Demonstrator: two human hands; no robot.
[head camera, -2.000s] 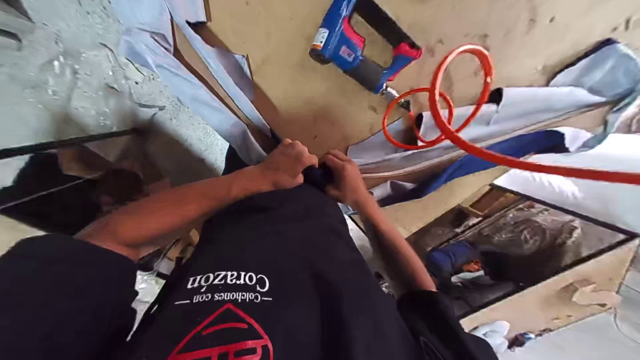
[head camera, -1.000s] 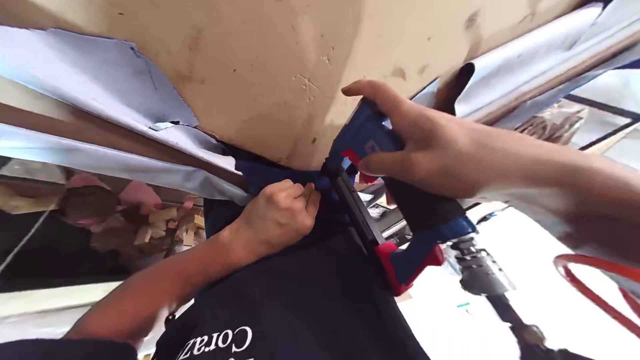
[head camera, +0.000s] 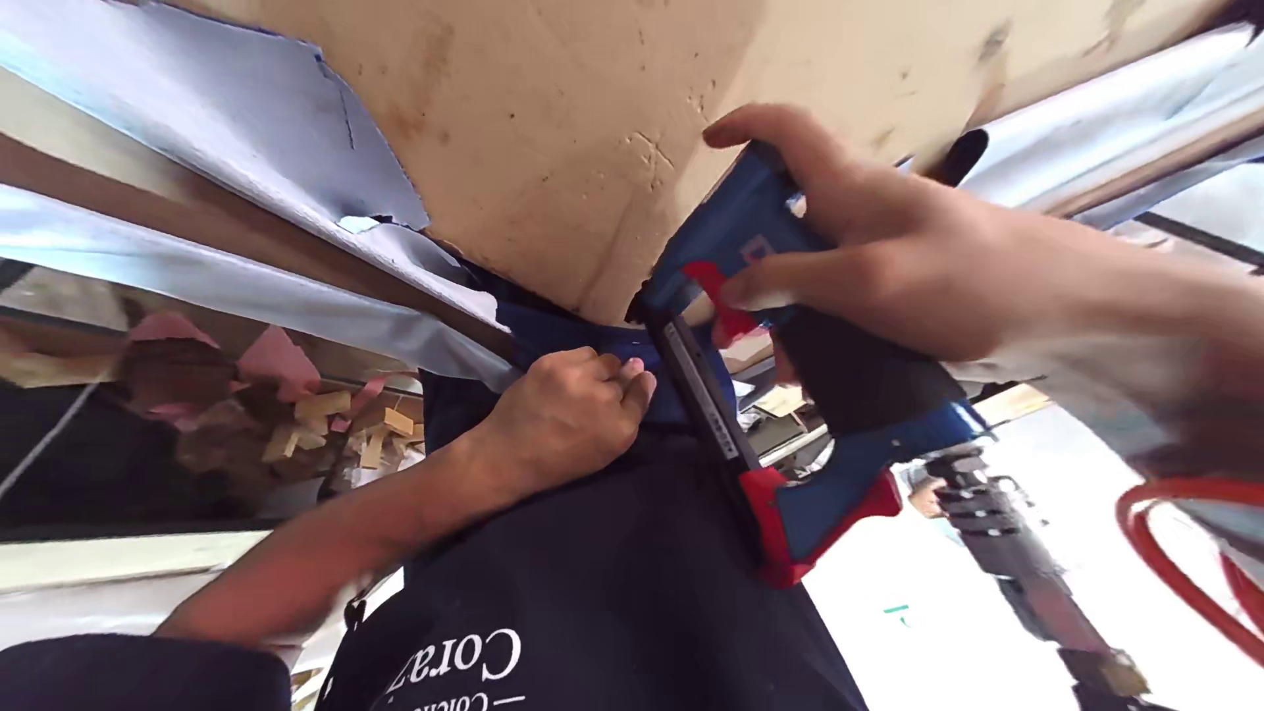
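Note:
My right hand (head camera: 889, 247) grips a blue and red pneumatic stapler (head camera: 829, 395), its nose against dark blue fabric (head camera: 632, 346) at the edge of a tan panel (head camera: 553, 128). My left hand (head camera: 583, 410) is closed on the same fabric just left of the nose, pulling it over or holding it at the edge; which one cannot be told. A metal air coupling (head camera: 997, 523) joins the stapler's handle end.
Light grey-blue fabric strips (head camera: 247, 267) lie along brown wooden rails at the left, with more fabric (head camera: 1106, 109) at the upper right. Wood offcuts (head camera: 365, 425) and pink scraps fill a space below left. An orange-red air hose (head camera: 1165, 563) loops at the lower right.
Two seconds ago both hands pinched the dark fabric and the stapler lay on the panel. My right hand has since taken it and brought it to the panel's edge. The view has moved closer.

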